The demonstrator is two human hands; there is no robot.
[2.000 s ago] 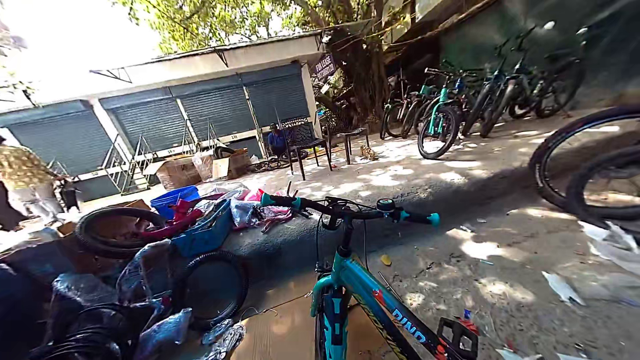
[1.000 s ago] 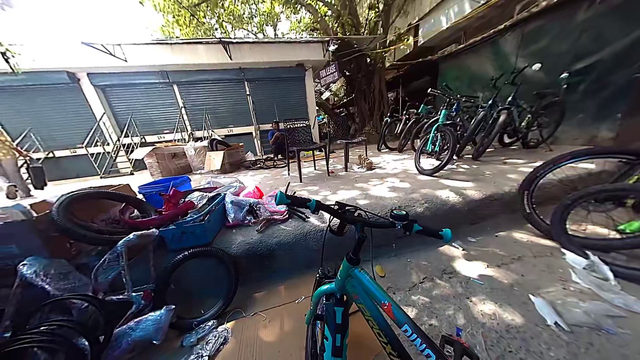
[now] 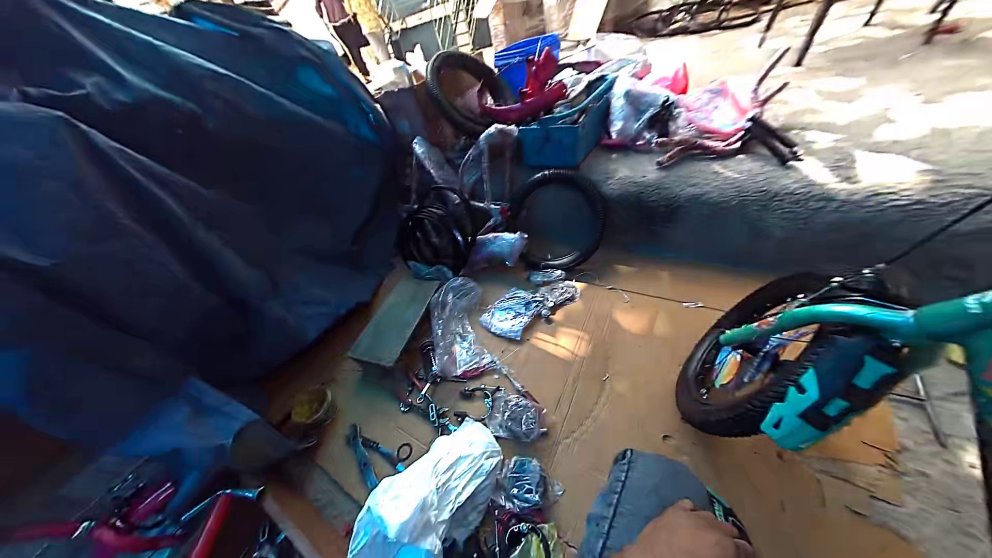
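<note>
One hand (image 3: 686,533) shows at the bottom edge, resting at the knee of a grey trouser leg (image 3: 639,496); which hand it is and whether it holds anything cannot be told. The other hand is out of view. Left of the knee lie a white plastic bag (image 3: 442,484) and small parts in clear wrapping (image 3: 523,482). Farther left are blue-handled pliers (image 3: 362,457). A teal bicycle frame (image 3: 860,319) with a black-tyred wheel (image 3: 728,387) stands at the right, on cardboard (image 3: 597,387).
A dark tarpaulin (image 3: 186,178) covers a large heap at the left. Behind are a blue crate (image 3: 562,143), a loose tyre (image 3: 562,221) and wrapped parts beside a raised concrete ledge (image 3: 721,209). Red frame parts (image 3: 213,527) lie lower left. A person (image 3: 345,31) stands far back.
The view has swung strongly down and left, away from the handlebar and parked bicycles. A hand and knee now show at the bottom, where earlier frames showed neither.
</note>
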